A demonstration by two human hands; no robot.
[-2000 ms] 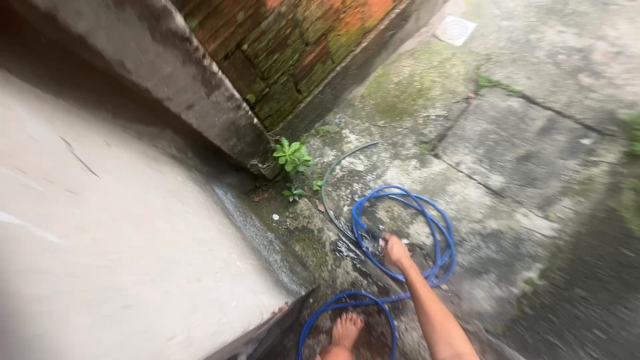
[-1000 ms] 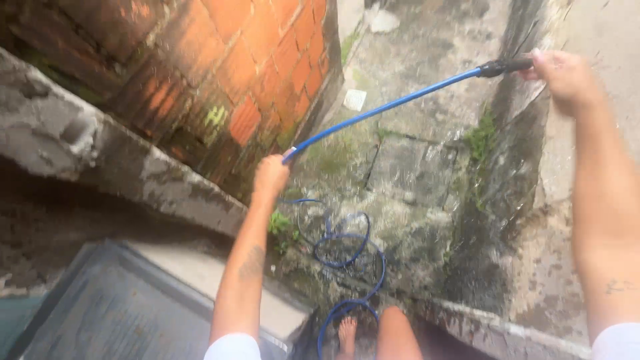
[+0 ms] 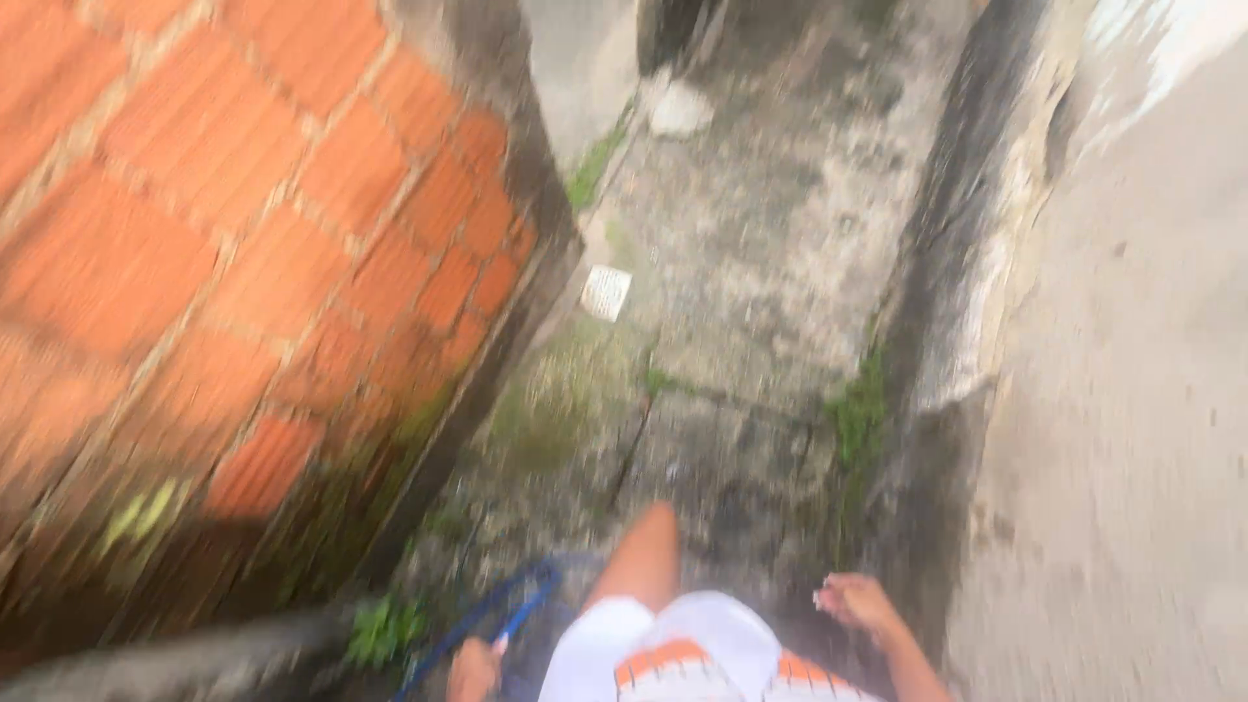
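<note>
At the bottom left of the head view, my left hand (image 3: 476, 669) is closed around a blue hose (image 3: 531, 606), near a small green plant (image 3: 387, 629). More of the hose lies low beside that hand, partly hidden and blurred. My right hand (image 3: 856, 602) is at the lower right, over the dark base of the wall, with its fingers curled. Nothing can be made out in it, though blur hides the detail. My raised knee and white clothing show between the two hands.
An orange brick wall (image 3: 205, 185) with a mossy lower part rises at left. A pale plastered wall (image 3: 1121, 409) borders the concrete path (image 3: 760, 234) at right. A white square drain cover (image 3: 605, 292) and a pale stone (image 3: 680, 109) lie along the path. Weeds (image 3: 860, 409) grow at its edge.
My right hand, which held the hose's black end up at the right, is now low and away from the hose. My left hand is lower in view. The view has shifted along the path.
</note>
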